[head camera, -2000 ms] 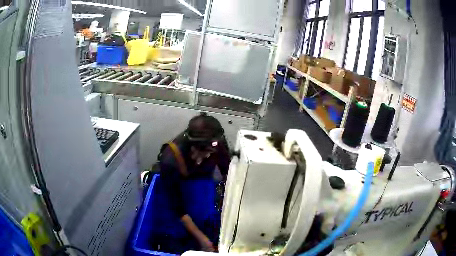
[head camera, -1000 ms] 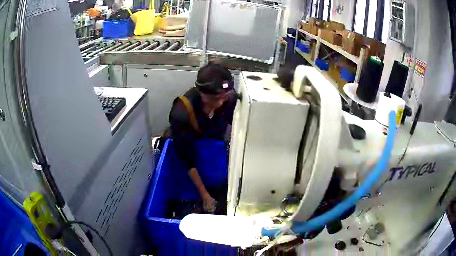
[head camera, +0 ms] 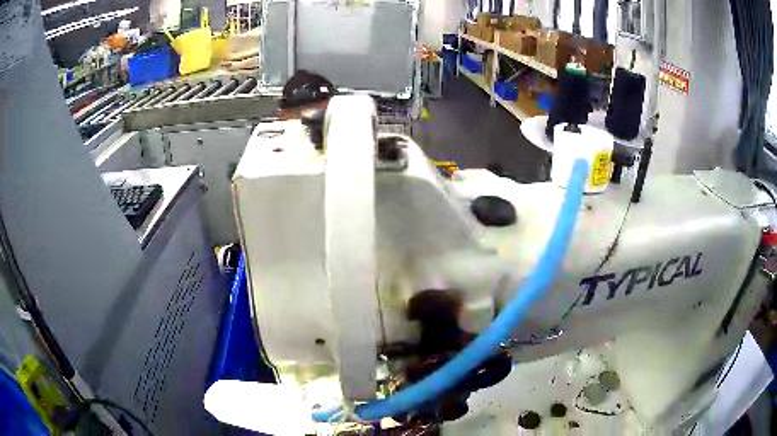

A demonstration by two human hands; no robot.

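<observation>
The off-white sewing machine head [head camera: 545, 255] marked "TYPICAL" fills the near view. A pale upright bar [head camera: 351, 247] stands at its near end. A thick light-blue hose [head camera: 520, 315] curves down to a white elongated piece [head camera: 260, 404] at the lower left. A white cylinder with a yellow label [head camera: 582, 157] and two black thread cones [head camera: 569, 100] stand behind the arm. The needle area is dark and blurred. Neither of my hands is in view.
A blue bin [head camera: 230, 349] is mostly hidden behind the machine head. Another person's dark cap [head camera: 307, 88] shows above the head. A grey cabinet with a keyboard [head camera: 136, 203] is at left. A roller conveyor [head camera: 183, 92] and shelves of cartons [head camera: 515, 41] are behind.
My view has shifted, so the machine head now sits further left and covers most of the blue bin. The other person's arm and body are now hidden; only the cap area shows.
</observation>
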